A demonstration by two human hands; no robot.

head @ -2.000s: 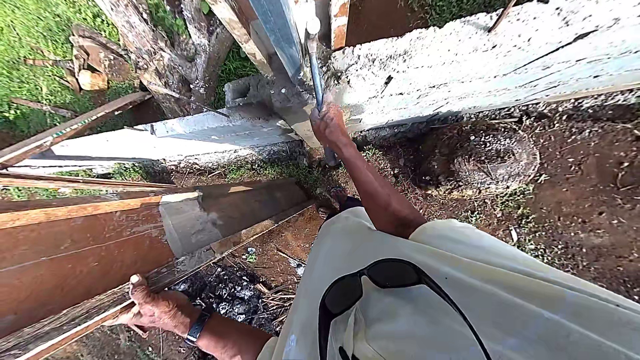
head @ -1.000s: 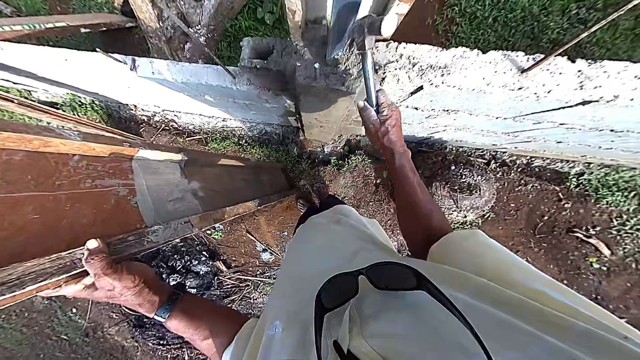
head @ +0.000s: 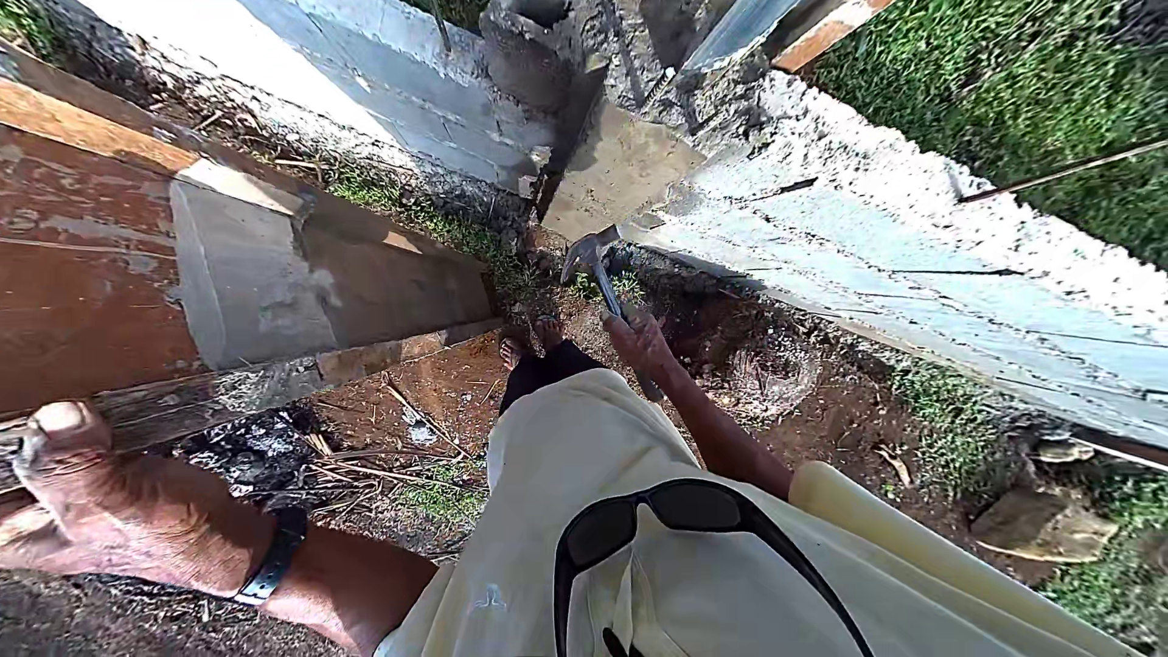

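My right hand (head: 639, 345) is closed around the handle of a claw hammer (head: 593, 260), its head low in front of the base of the concrete corner column (head: 630, 169). At the left edge, my left hand (head: 82, 493) grips the lower edge of a long wooden formwork panel (head: 91, 283), thumb on top; its fingers are partly hidden. Grey dried cement coats part of the panel, which reaches from the left edge to near my feet.
Block walls run from the column to the left (head: 392, 82) and to the right (head: 912, 265). A thin rod (head: 1058, 173) sticks out of the right wall. Sticks and dark ash (head: 255, 447) lie below the panel. A flat stone (head: 1040, 525) lies at right.
My right hand has lowered the hammer from the top of the column to near its base. My left hand has stayed at the panel. The view has tilted down and moved closer.
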